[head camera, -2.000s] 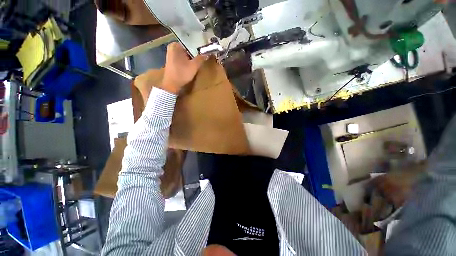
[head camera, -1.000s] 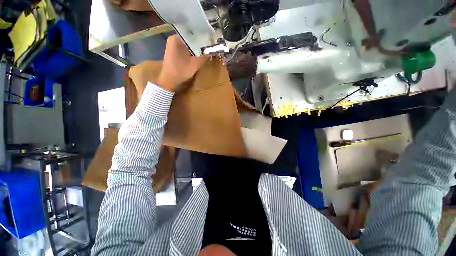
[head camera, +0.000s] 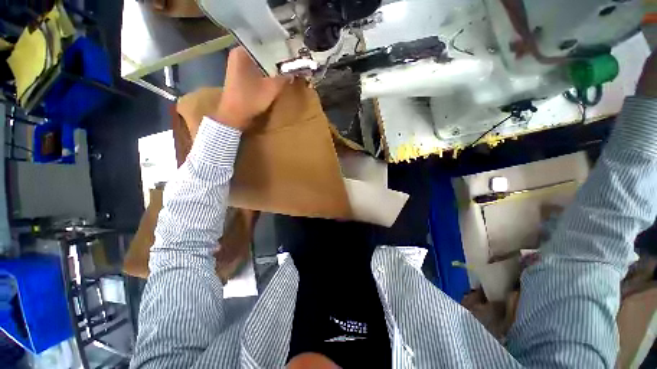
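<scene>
A tan-brown leather panel (head camera: 288, 173) with a seam line across hangs from the sewing machine toward my lap. My left hand (head camera: 248, 90) holds its upper edge beside the presser foot area (head camera: 299, 66); the fingertips are partly hidden. An off-white lining piece (head camera: 374, 198) shows under the panel's right side. The white sewing machine (head camera: 432, 94) spans the top. My right hand (head camera: 648, 78) is cut off by the right edge at the machine's far right; its fingers are out of the picture.
A green knob or spool (head camera: 594, 70) is on the machine's right. A pale tray (head camera: 468, 209) with a small white item lies below the table. A white side stand (head camera: 148, 43) is at upper left. Blue bins (head camera: 36, 295) and a metal rack (head camera: 86, 288) stand at left. Brown pieces lie lower right.
My right arm has risen from the lower right, by the tray, to the machine's far right. My left hand still holds the panel at the machine. The view has shifted slightly.
</scene>
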